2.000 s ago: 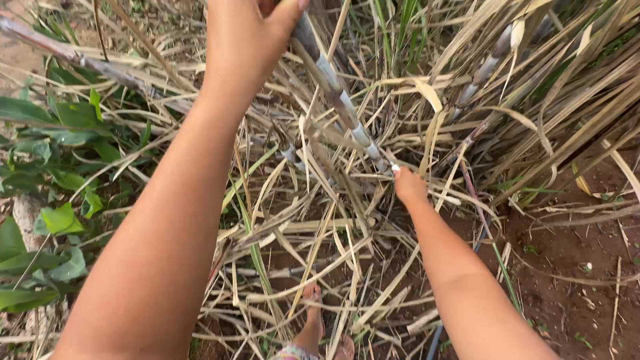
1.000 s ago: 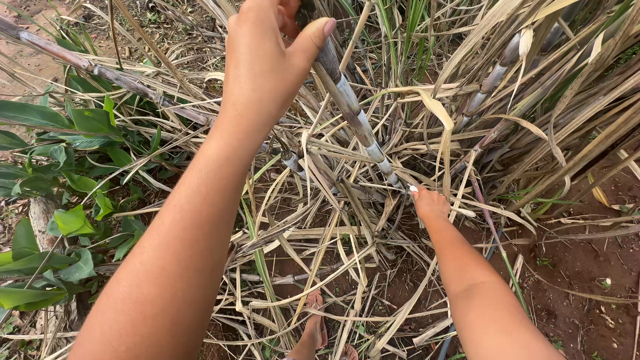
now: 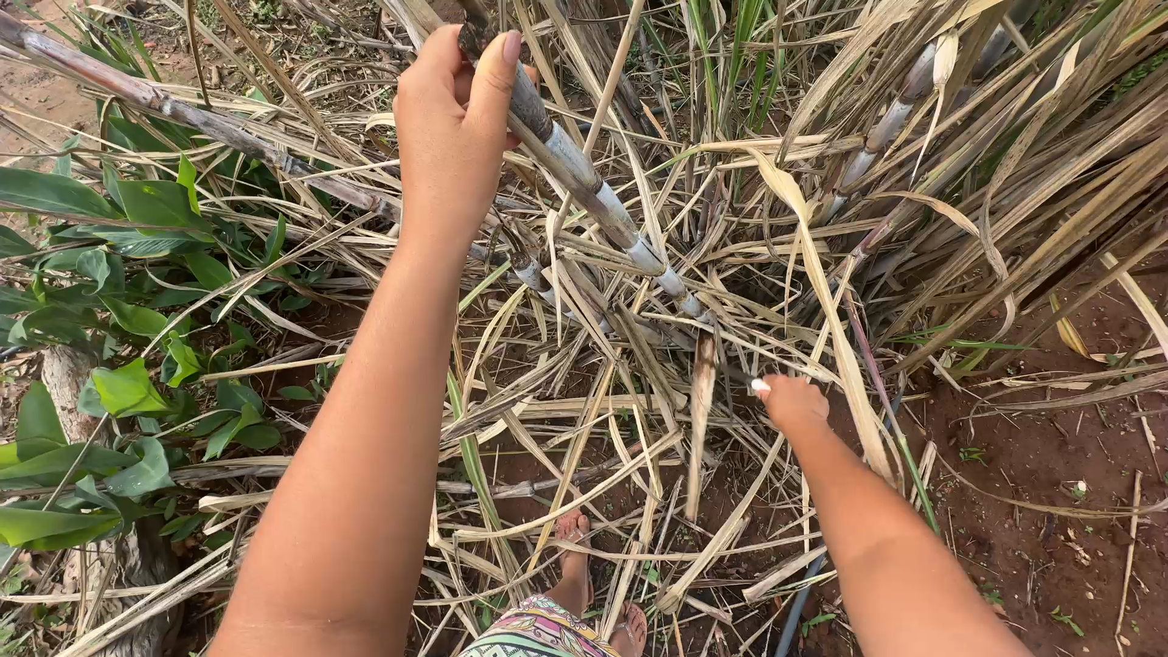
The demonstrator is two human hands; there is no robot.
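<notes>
My left hand (image 3: 461,119) grips the upper part of a slanting sugarcane stalk (image 3: 598,192), its fingers wrapped behind it and its thumb on top. The stalk is grey and whitish, with dark joints, and runs down into dry leaves. Beside its base is my right hand (image 3: 796,403), closed on a tool with a white end (image 3: 759,385) showing at the fingers. A thin dark part, perhaps a blade, points left toward the stalk base; its tip is lost in the litter. A strip of dry brown sheath (image 3: 701,424) hangs just left of this tool.
Another cane (image 3: 192,114) leans in from the upper left, and a further one (image 3: 881,137) stands at the upper right among dry leaves. Broad-leaved green plants (image 3: 137,392) grow on the left. My sandalled feet (image 3: 573,529) stand below in leaf litter. Reddish soil (image 3: 1049,465) lies at right.
My right hand has shifted slightly down, away from the stalk's base. The brown sheath strip now shows below the base, where the earlier frames do not show it. My left hand still holds the stalk.
</notes>
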